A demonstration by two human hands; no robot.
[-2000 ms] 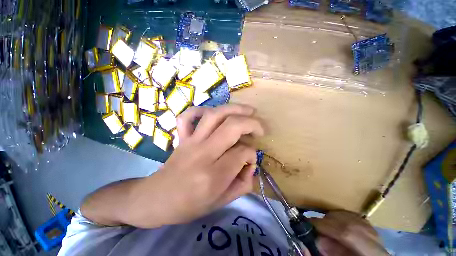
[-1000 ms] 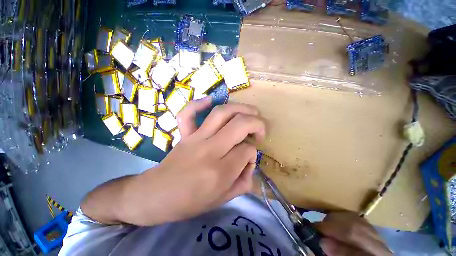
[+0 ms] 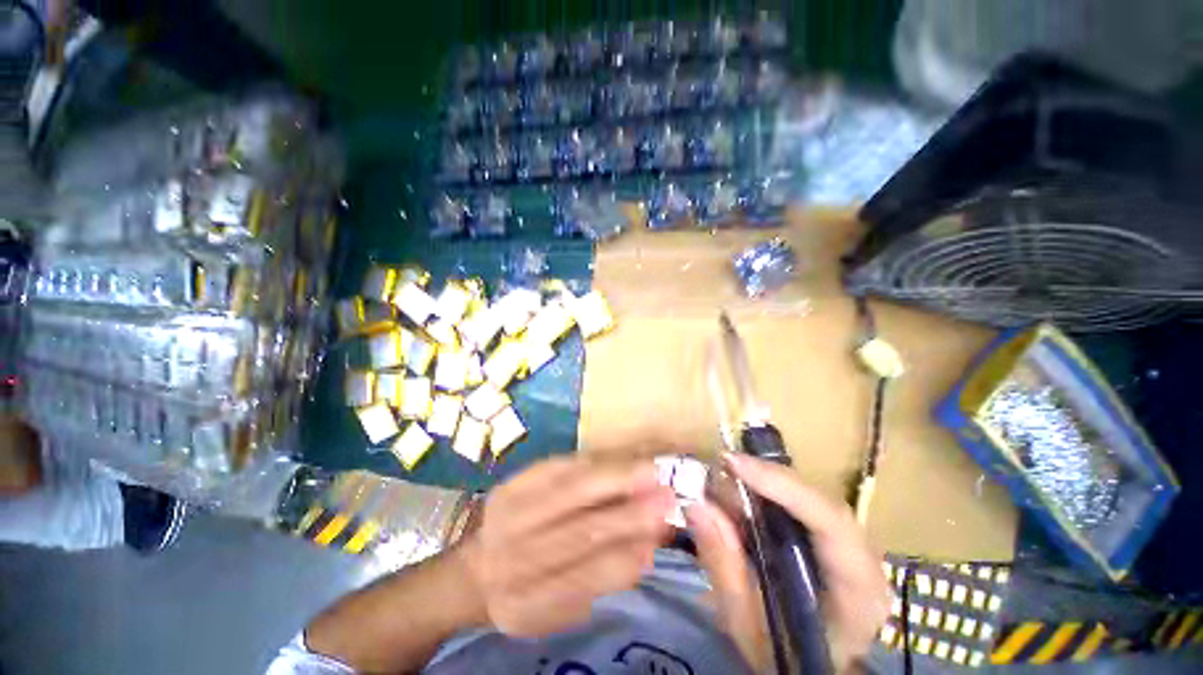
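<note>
My left hand [image 3: 567,538] holds a small whitish piece [image 3: 683,480], perhaps a board or cell, between its fingertips near my chest; motion blur hides its details. My right hand [image 3: 811,547] grips the black-handled soldering iron [image 3: 781,534]. The iron's tip points away from me over the cardboard sheet [image 3: 647,396], with a thin solder tube beside it. My right fingertips also reach the small piece. Loose pouch cells [image 3: 455,367] lie in a pile to the left. One blue circuit board [image 3: 765,266] lies at the cardboard's far edge.
Rows of blue boards in a clear tray [image 3: 600,132] lie at the back. Stacked clear trays [image 3: 145,382] stand at left. A fume fan [image 3: 1029,270] stands at right, above a blue-and-yellow box [image 3: 1148,508] of silvery curls. A twisted cable [image 3: 876,422] crosses the cardboard. Part of another person shows at the left edge.
The view has lifted and widened. My left hand has come off the cardboard with the small piece, towards my chest. The iron's tip has left the piece and now points forward.
</note>
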